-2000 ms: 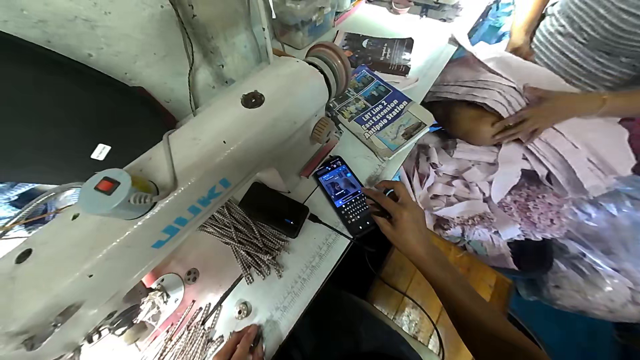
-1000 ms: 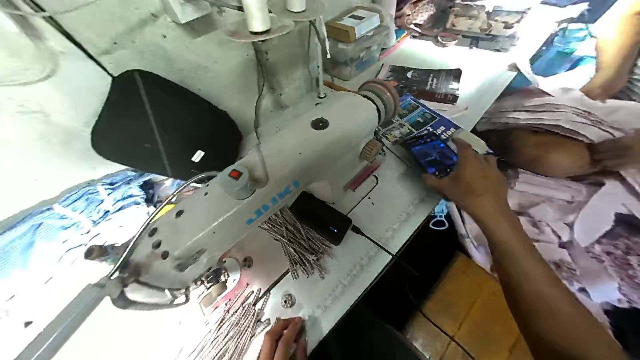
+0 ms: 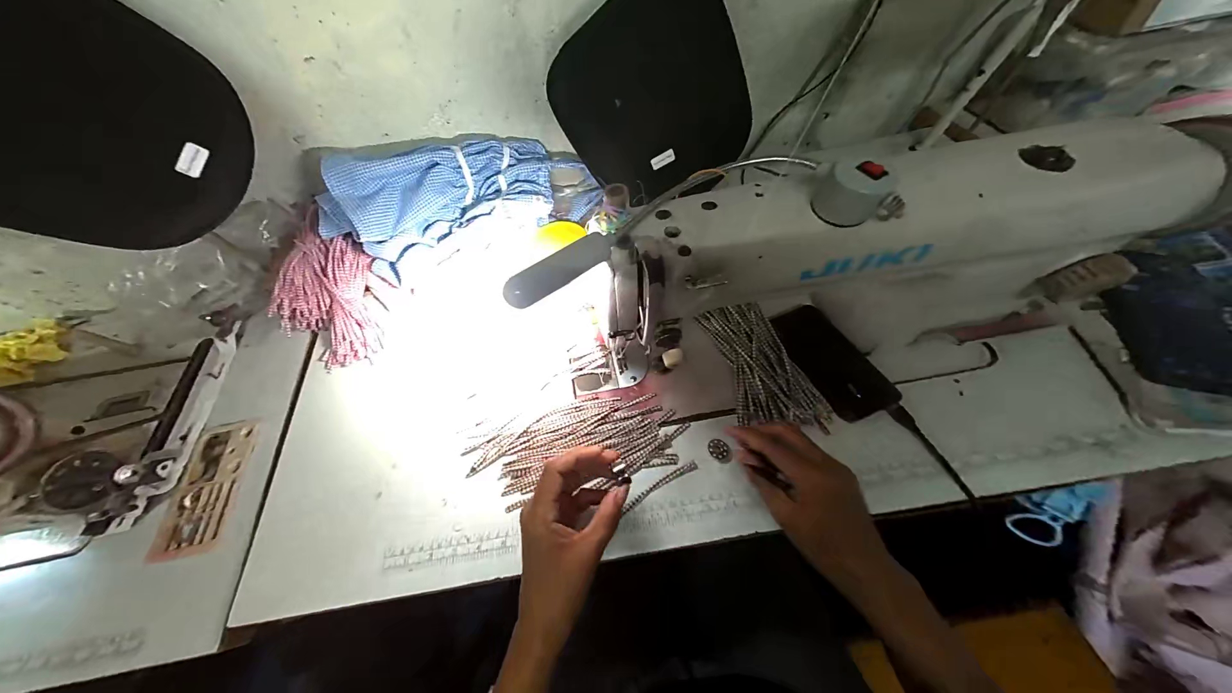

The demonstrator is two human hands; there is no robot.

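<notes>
My left hand (image 3: 568,515) pinches a small dark and shiny item (image 3: 622,474) between thumb and fingertips; its kind cannot be told. It is over the near edge of a loose pile of short checked fabric cords (image 3: 587,433). My right hand (image 3: 818,491) holds a small dark, slim object (image 3: 770,472), partly hidden by its fingers. Beside its fingertips a round metal disc with holes (image 3: 719,449), like a bobbin, lies on the white table. A second bunch of checked cords (image 3: 765,366) lies just beyond this hand, against a black rectangular device (image 3: 835,364) with a cable.
The Juki sewing machine (image 3: 924,231) stands behind the hands, its needle area (image 3: 626,356) under a bright lamp (image 3: 558,269). Blue checked cloth (image 3: 433,192) and pink cords (image 3: 327,289) lie at the back left. Another machine (image 3: 106,462) is at far left.
My right hand, which held the keypad phone by the booklets, has let it go and come back left to the cords. The view has swung far to the left.
</notes>
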